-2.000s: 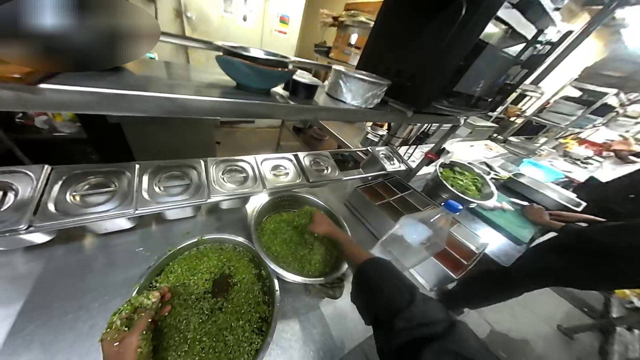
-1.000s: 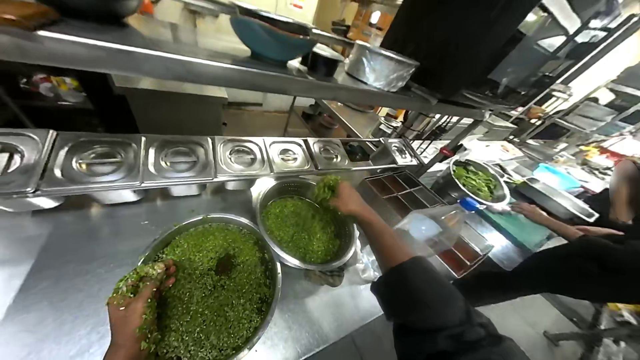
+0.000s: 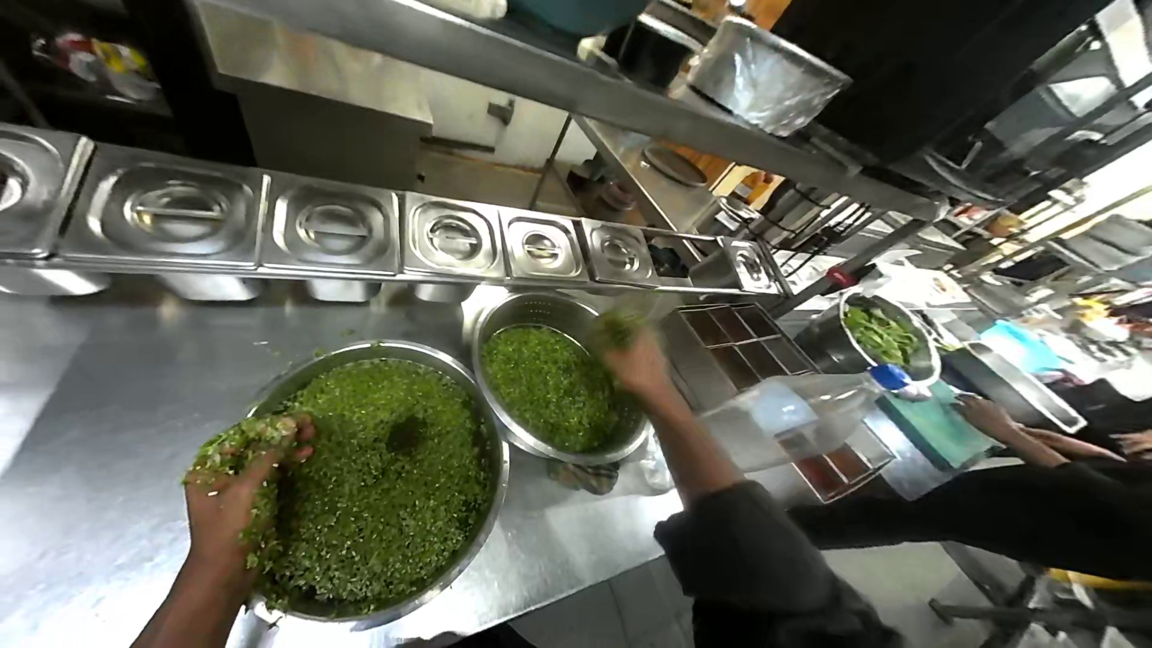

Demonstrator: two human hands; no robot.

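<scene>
A wide steel bowl [image 3: 454, 576] full of finely chopped green herbs [image 3: 378, 504] stands on the steel counter. At its left rim my left hand [image 3: 236, 490] is coated with chopped greens, fingers partly curled; some greens lie in it. Touching or close beside the wide bowl is a smaller perforated steel colander [image 3: 540, 310], also holding chopped greens [image 3: 549, 387]. My right hand [image 3: 634, 355], blurred, is over the colander's right rim with a clump of greens [image 3: 616, 328] at its fingers. A crumpled cloth [image 3: 585, 477] sits below the colander.
Lidded steel pans [image 3: 333, 225] line the counter's back under a steel shelf [image 3: 540, 72]. To the right are sectioned trays [image 3: 747, 342], a clear plastic bottle [image 3: 792, 414], a pot of green leaves [image 3: 882, 337] and a green cutting board [image 3: 945, 423], where another person's hands [image 3: 990, 418] rest.
My right hand was down in the colander's greens two seconds ago, then rose with a clump to the right rim. My left hand stays at the wide bowl's left rim. The view has tilted.
</scene>
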